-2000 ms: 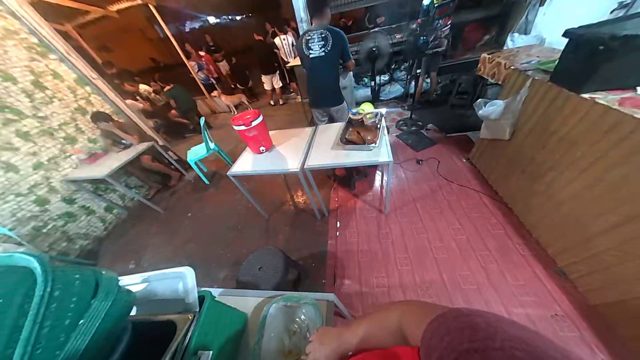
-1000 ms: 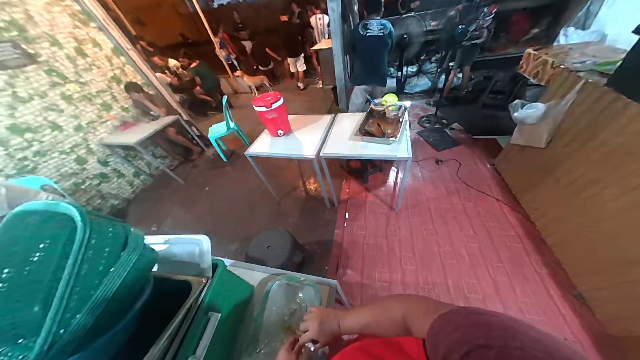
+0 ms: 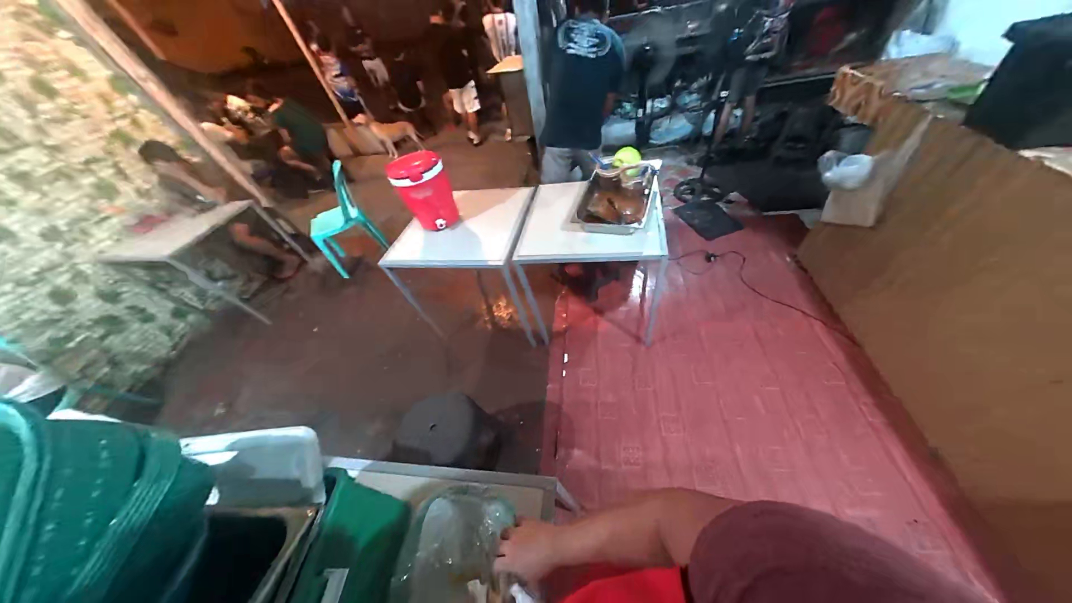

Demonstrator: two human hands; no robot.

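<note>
At the bottom centre a clear plastic container (image 3: pixel 456 536) rests on a light table beside a green plastic bin (image 3: pixel 356 532). My right hand (image 3: pixel 532 548) lies at the container's right rim; its fingertips are partly hidden, and what it grips cannot be told. Something pale lies at the lower edge of the container, just below the fingers. My left hand does not show. Left of the green bin are a dark metal-rimmed container (image 3: pixel 289 536), a translucent white tub (image 3: pixel 260 461) and stacked green plastic baskets (image 3: pixel 100 511).
Two white tables (image 3: pixel 477 222) ahead bear a red drink cooler (image 3: pixel 425 191) and a metal tray (image 3: pixel 596 224) of brown food. A dark stool (image 3: pixel 446 429) stands on the floor. Also there are a turquoise chair (image 3: pixel 339 219), a black cable (image 3: pixel 754 289), a wooden counter (image 3: pixel 963 335) and several people.
One second ago both my hands were together by the container; now only the right shows.
</note>
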